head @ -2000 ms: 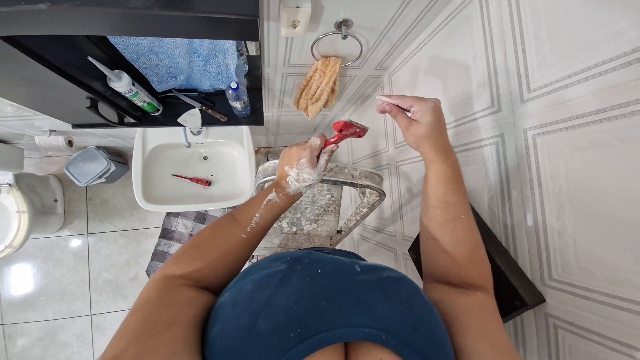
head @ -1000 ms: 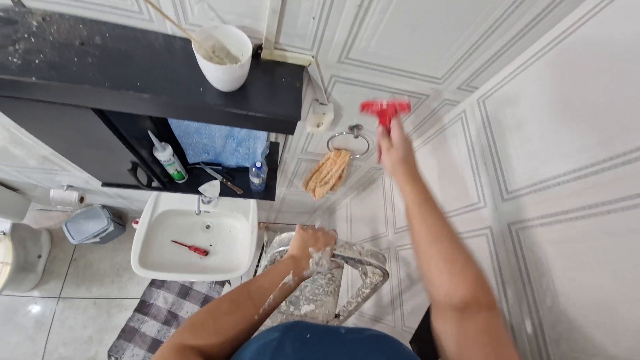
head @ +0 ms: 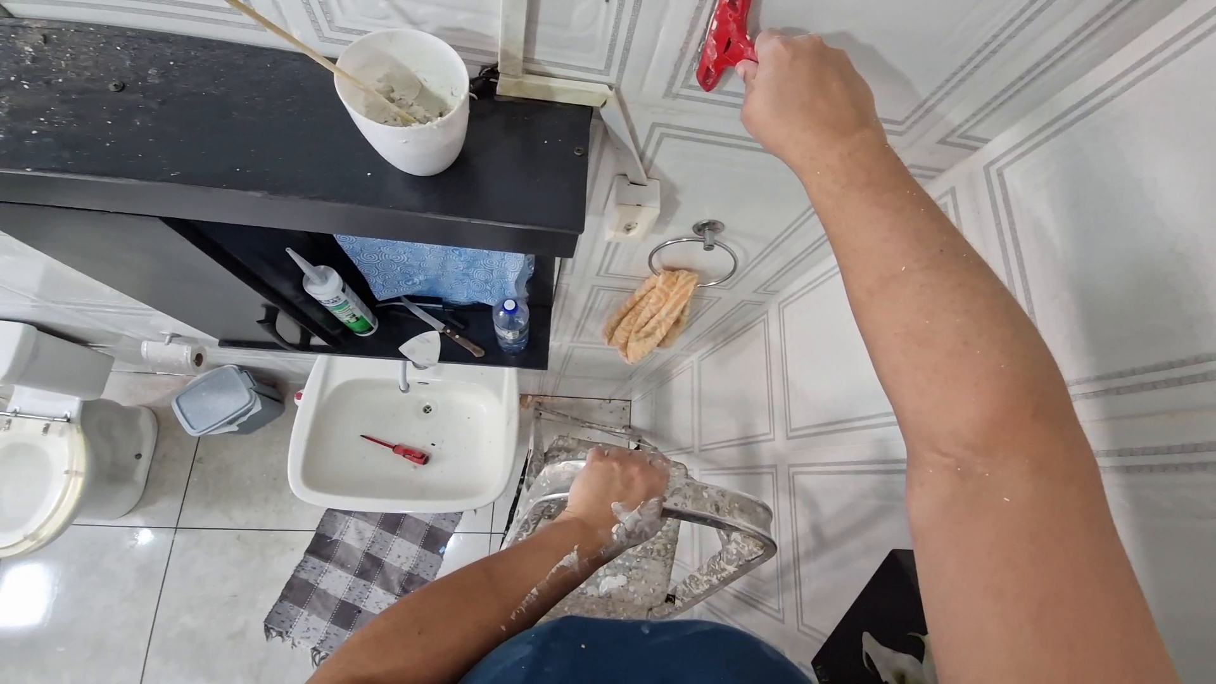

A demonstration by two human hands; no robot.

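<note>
My right hand (head: pixel 812 95) grips a red scraper (head: pixel 727 46) by its handle, against or just off the tiled wall at the top. White compound smears my left hand (head: pixel 622 489), which is closed on the metal rail (head: pixel 708 503) of a paint-spattered stepladder. On top of the black cabinet (head: pixel 218 142) stands a white tub (head: pixel 418 142) of pale compound with a thin wooden stick (head: pixel 294 43) leaning in it.
Below the cabinet is a white washbasin (head: pixel 328 475) with a red screwdriver (head: pixel 404 452) in it. The shelf holds a sealant cartridge (head: pixel 337 299), a knife (head: pixel 456 337) and a bottle (head: pixel 511 328). An orange cloth (head: pixel 651 318) hangs from a wall ring (head: pixel 670 245).
My right hand has risen up the wall and now has the red scraper, which was by my left hand two seconds ago. My left hand has gone to the ladder rail. The view has shifted upward.
</note>
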